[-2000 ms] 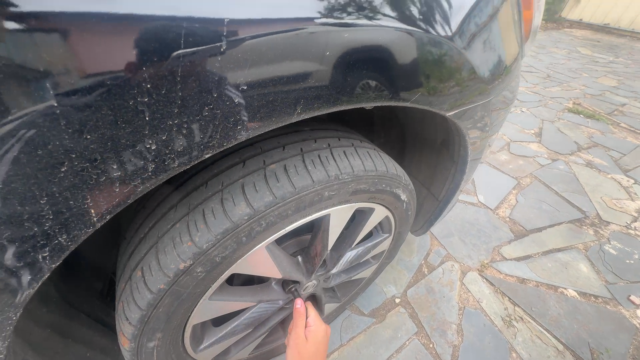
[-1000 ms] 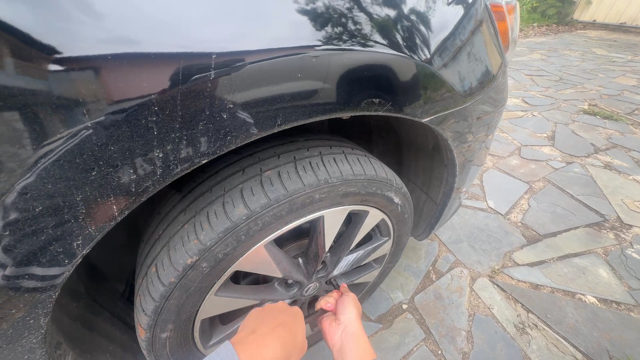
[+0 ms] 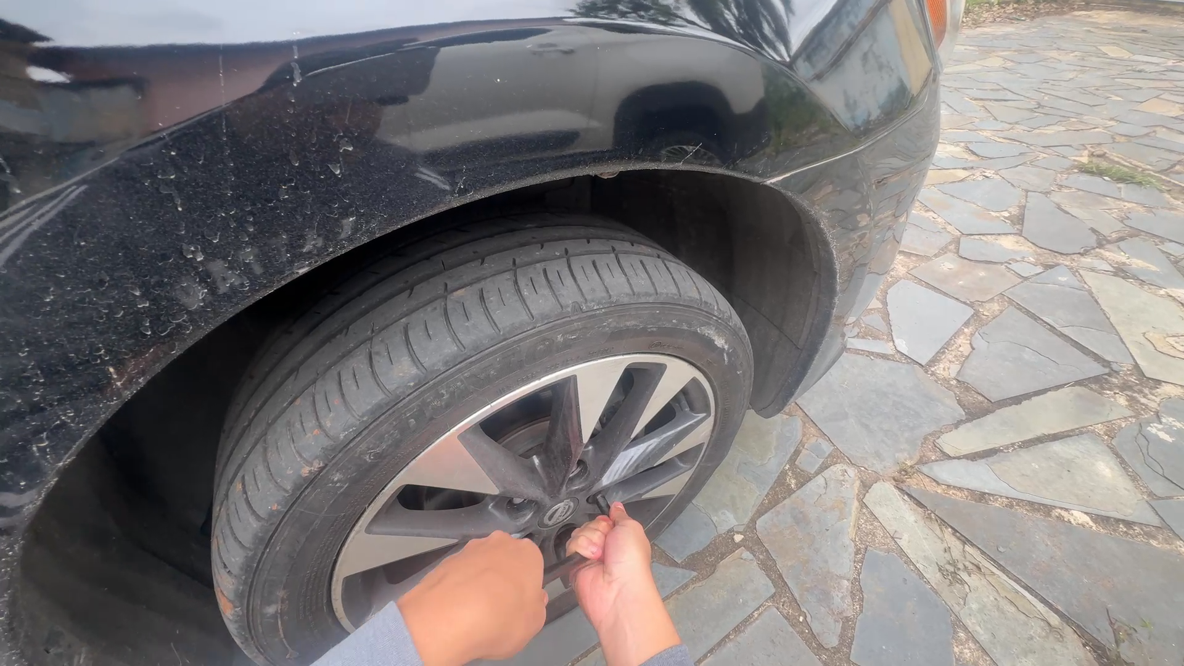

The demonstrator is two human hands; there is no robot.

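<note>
A dark metal bar (image 3: 566,566), likely a lug wrench, reaches up to the alloy wheel (image 3: 592,407) just right of its center cap (image 3: 559,512). My left hand (image 3: 481,592) is closed around the bar's lower left part, below the cap. Near the wheel end, my right hand (image 3: 613,564) grips the same bar with the thumb pointing up. Fingers cover most of the tool, and its tip at the lug nut is hard to make out. The black rubber tire (image 3: 481,314) surrounds the wheel.
The car's black fender (image 3: 305,157), dusty and spotted, arches over the tire. The dark wheel-well liner (image 3: 758,268) shows behind it. Irregular stone paving (image 3: 1017,351) lies to the right, with a small grass tuft (image 3: 1119,173) farther off.
Two seconds ago only one hand was visible at the wheel; one second ago both were there. The view is now closer to the wheel, with both hands still low at its center.
</note>
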